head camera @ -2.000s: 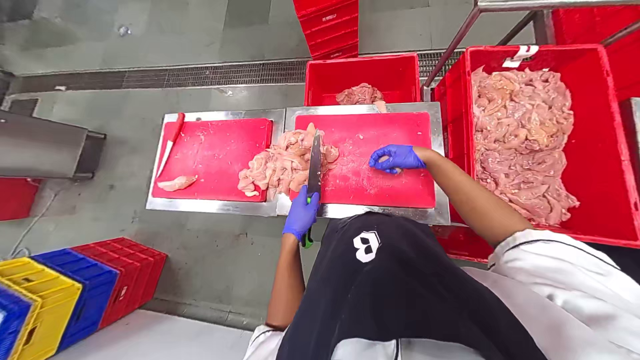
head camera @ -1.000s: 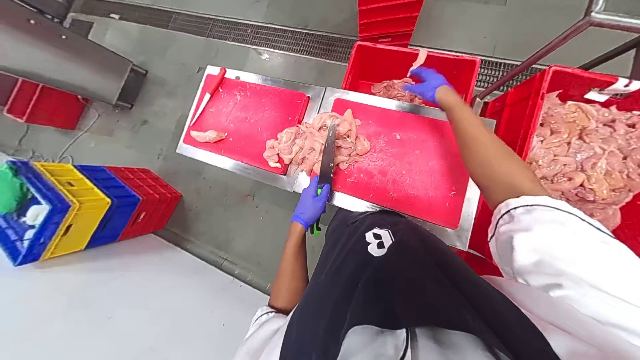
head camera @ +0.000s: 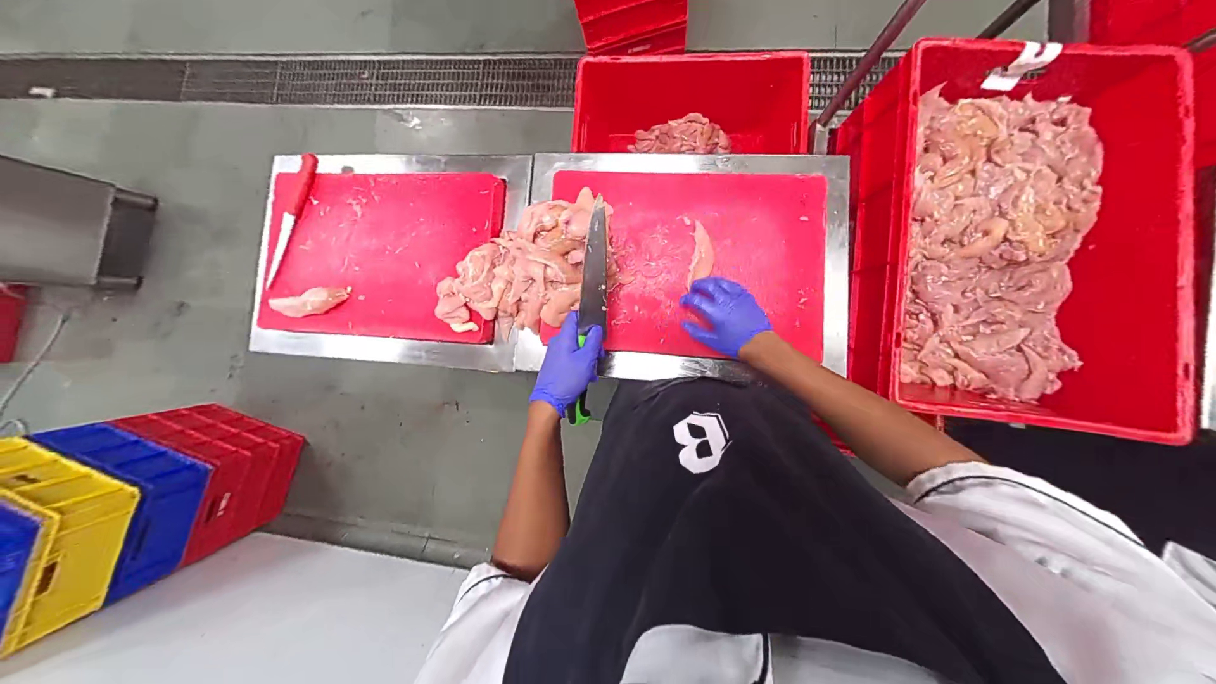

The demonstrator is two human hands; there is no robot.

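Observation:
My left hand point(head camera: 567, 366), in a blue glove, is closed around the green handle of a long knife point(head camera: 594, 271). The blade points away from me, over the right edge of a heap of raw chicken pieces point(head camera: 527, 271) that spans two red cutting boards. My gloved right hand point(head camera: 727, 315) rests on the right cutting board point(head camera: 784, 247), its fingers at the near end of a slim strip of raw chicken point(head camera: 701, 253). Whether they grip the strip is hard to tell. On the left cutting board point(head camera: 408, 218) lie a red-handled knife point(head camera: 292, 220) and one chicken piece point(head camera: 310, 301).
Beyond the right board stands a red crate point(head camera: 693, 59) with some chicken. A larger red crate point(head camera: 1135, 285) at the right holds a big pile of chicken. Yellow, blue and red crates point(head camera: 228, 484) stand at the lower left. A steel fixture point(head camera: 57, 223) is at the far left.
My right hand was over the far red crate a second ago and is now back on the right board, by a chicken strip. My left hand still holds the knife by the heap.

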